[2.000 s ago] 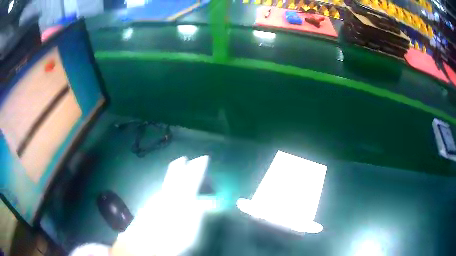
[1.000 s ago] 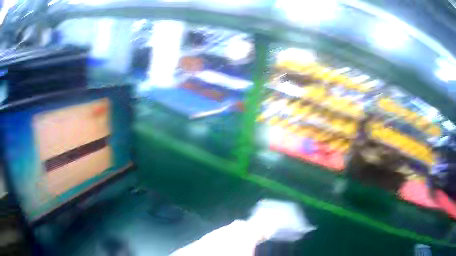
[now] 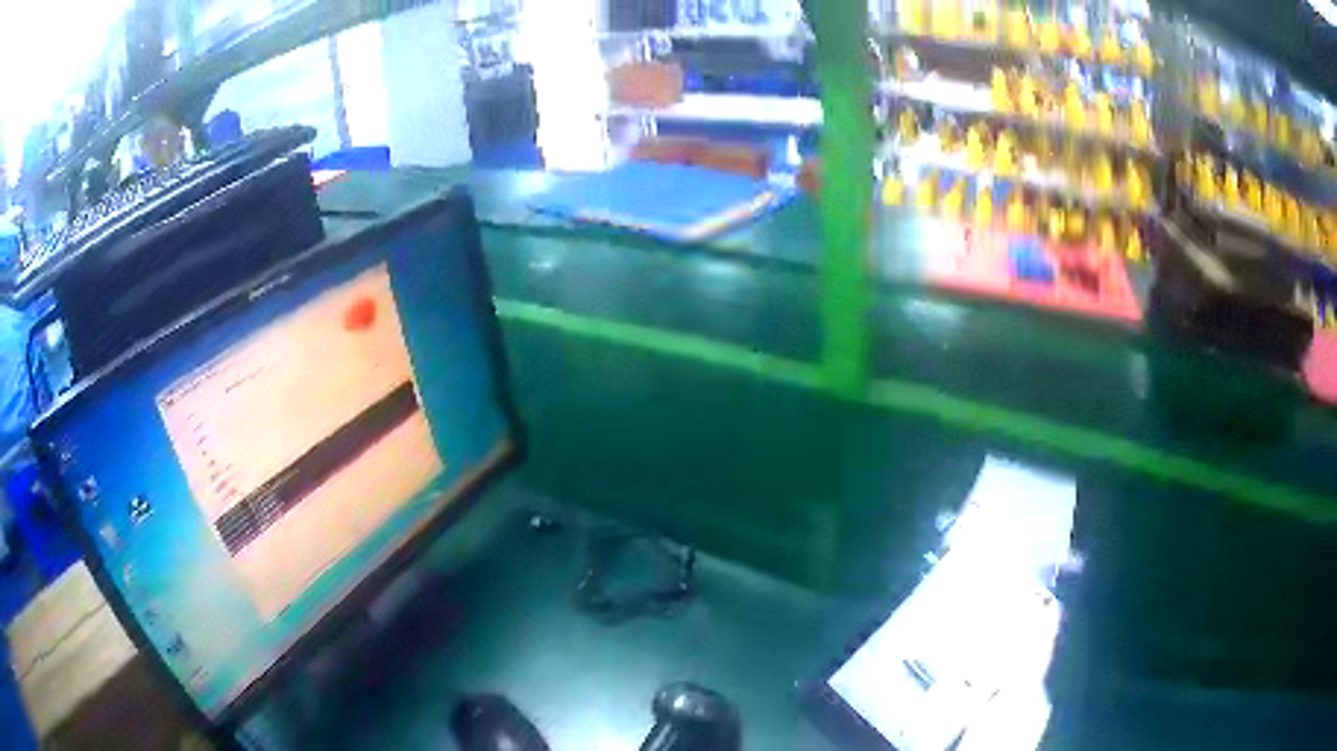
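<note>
A flat slab (image 3: 930, 668) with a bright white face, small dark print and a dark left edge is tilted at the lower right. A bright white shape (image 3: 1022, 514) joins its upper end; glare hides whether this is a gloved hand or a white box. More white lies along its right side. Neither my left hand nor my right hand can be made out for certain. The black barcode scanner's rounded head (image 3: 695, 717) shows at the bottom edge, cut off. The black mouse (image 3: 496, 723) is left of it, also cut off.
The monitor (image 3: 301, 455) stands at the left, with a cream window on blue. A loose black cable (image 3: 638, 572) lies behind the scanner. A green post (image 3: 843, 206) and green rail (image 3: 1085, 433) run beyond the bench. Behind are a blue sheet (image 3: 660, 195), red mat and yellow fixtures.
The view has tilted up and turned left since the oldest frame, then dropped a little. The clearly visible white glove shape is no longer distinct. A dark-edged slab now shows at the lower right.
</note>
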